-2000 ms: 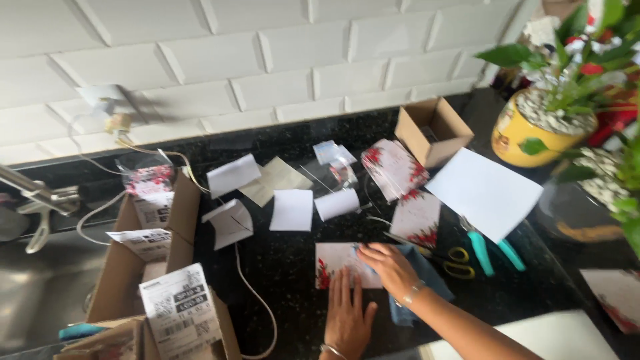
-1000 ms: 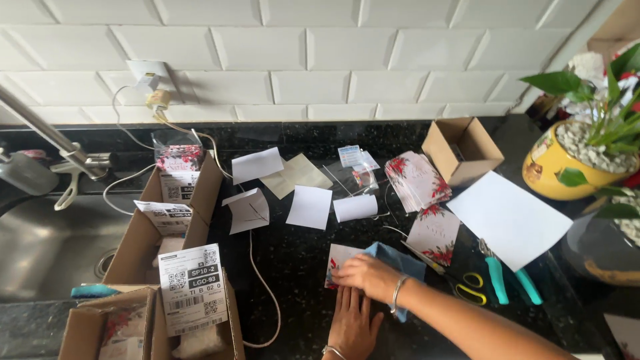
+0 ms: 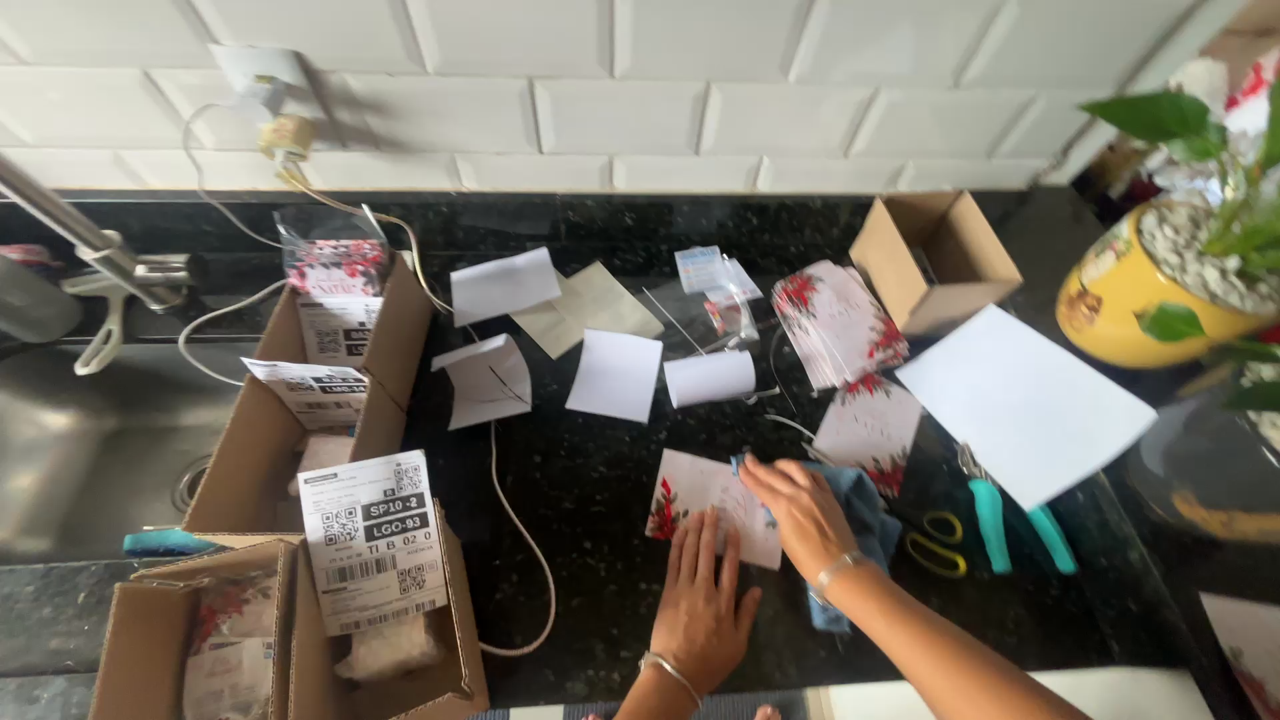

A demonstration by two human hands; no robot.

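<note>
A white card with a red floral print [image 3: 735, 490] lies on the black speckled counter. My left hand [image 3: 705, 600] rests flat on its lower left part, fingers spread a little. My right hand [image 3: 800, 510] presses a blue cloth [image 3: 860, 510] against the card's upper right part, with the rest of the cloth bunched under and beside the wrist. More floral cards [image 3: 835, 325] are stacked up and to the right, and another floral card [image 3: 870, 430] lies just below them.
Cardboard boxes [image 3: 215, 480] with labelled packets stand at left beside a steel sink [image 3: 90, 430]. White papers [image 3: 615, 375] lie behind the card. Yellow-handled scissors [image 3: 937, 545], teal-handled pliers [image 3: 990, 525], a large white sheet [image 3: 1025, 405], an open small box [image 3: 935, 260] and a yellow plant pot [image 3: 1150, 290] are at right.
One second ago my hands and the cloth covered more of the card; now more of its face shows, with my right hand and the cloth at its right side.
</note>
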